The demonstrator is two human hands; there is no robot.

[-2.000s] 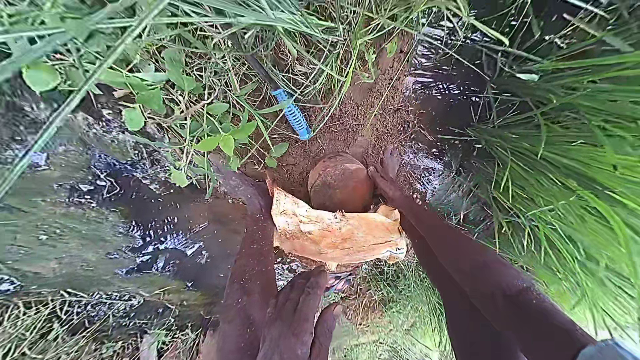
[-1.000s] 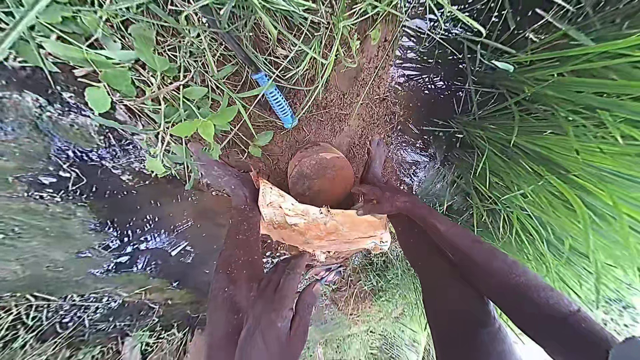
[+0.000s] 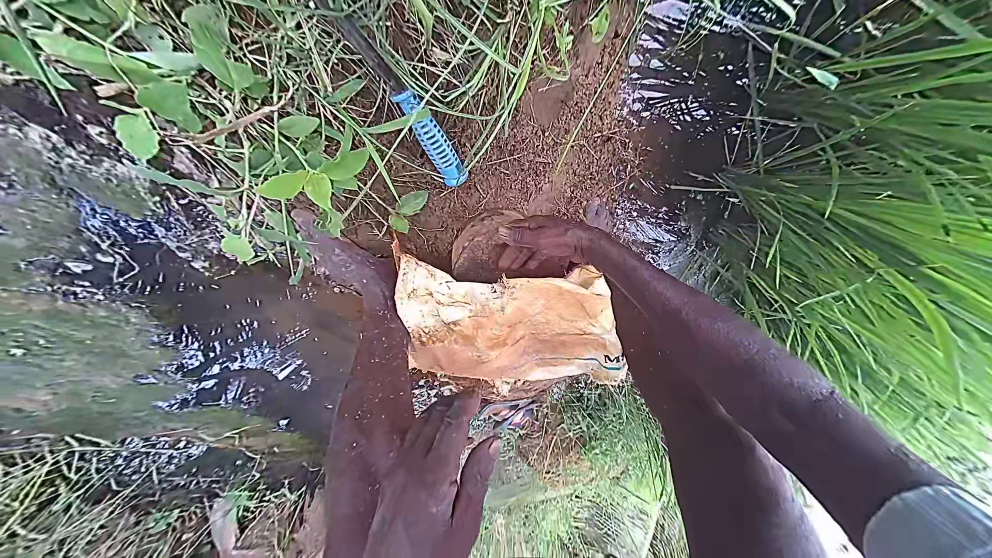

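Observation:
My right hand [image 3: 539, 242] lies over a round brown object [image 3: 477, 246], fingers curled across its face; whether it is a bowl or a solid ball I cannot tell. Just below it, a crumpled cream-orange sheet or sack [image 3: 508, 325] with some print spans the gap between my two lower legs. My left hand [image 3: 438, 473] rests against my left leg under the sheet's lower left edge, fingers apart and holding nothing visible. Above the round object, a tool's blue ribbed handle [image 3: 434, 143] lies on soil, its dark shaft running up into the grass.
My bare left foot [image 3: 341, 252] and right foot [image 3: 598, 216] flank the round object. Dark water [image 3: 248, 341] lies at the left, with more water [image 3: 682, 101] at the upper right. Tall grass [image 3: 876, 186] grows on the right, leafy plants [image 3: 167, 101] at the upper left.
My right hand has moved from beside my right foot and lower leg onto the round object. My left hand stays by the left leg.

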